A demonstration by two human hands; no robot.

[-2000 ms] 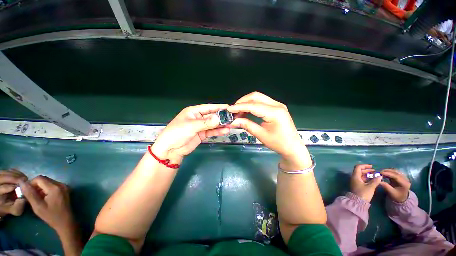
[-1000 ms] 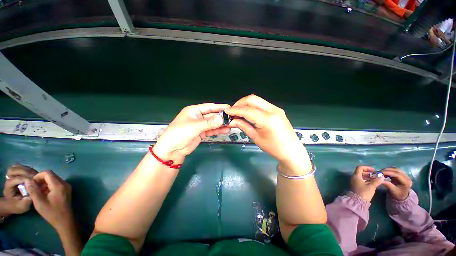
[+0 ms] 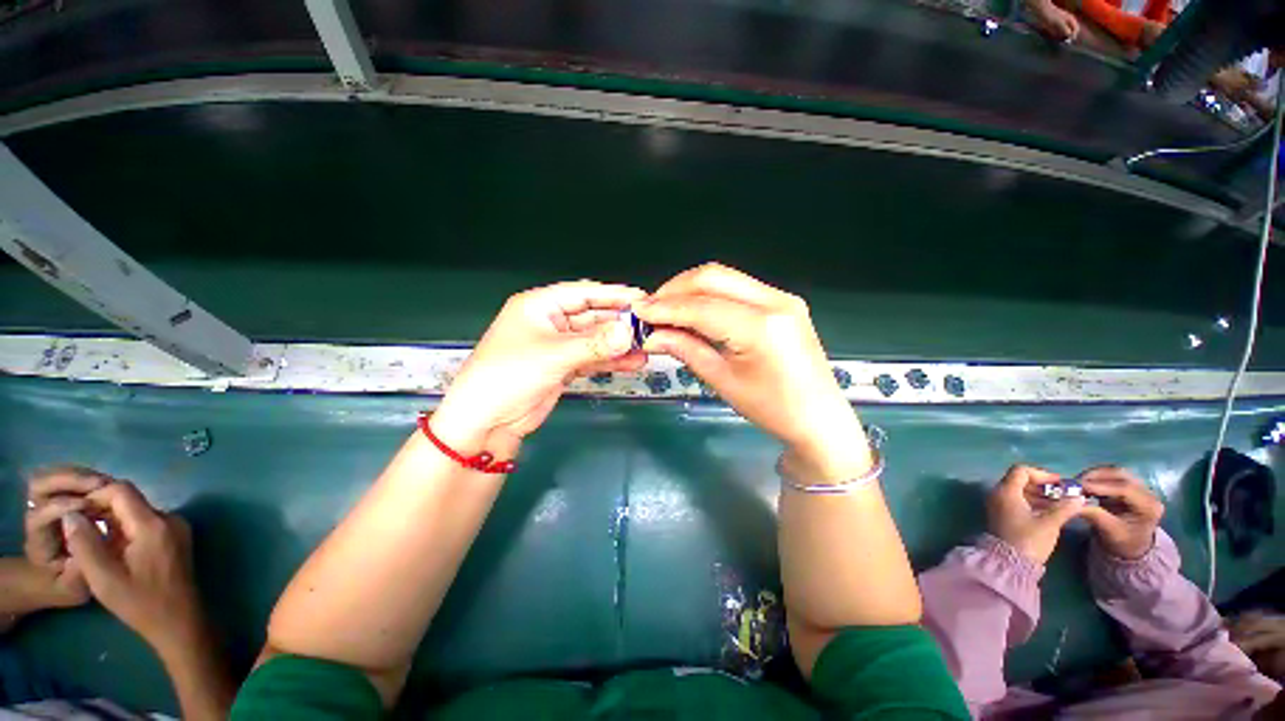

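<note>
A small squarish watch module [image 3: 638, 331] with a dark face and pale rim is held between the fingertips of both hands, above the pale rail. My left hand [image 3: 543, 352], with a red cord at the wrist, grips it from the left. My right hand [image 3: 736, 338], with a silver bangle, grips it from the right. The fingers cover most of the module. Several small dark-green circuit boards [image 3: 917, 379] lie in a row on the pale side rail [image 3: 381, 369], some partly behind my hands.
The dark-green conveyor belt [image 3: 465, 226] runs beyond the rail. A clear plastic bag [image 3: 750, 620] with yellowish bits lies by my right forearm. Neighbours' hands [image 3: 113, 549] work at left and in pink sleeves [image 3: 986, 599] at right. A metal post [image 3: 120, 275] slants at left. A white cable [image 3: 1240, 380] hangs at right.
The module has been turned between my fingertips, so its face shows less than at first. My hands stay in nearly the same place. The hands at left have shifted slightly.
</note>
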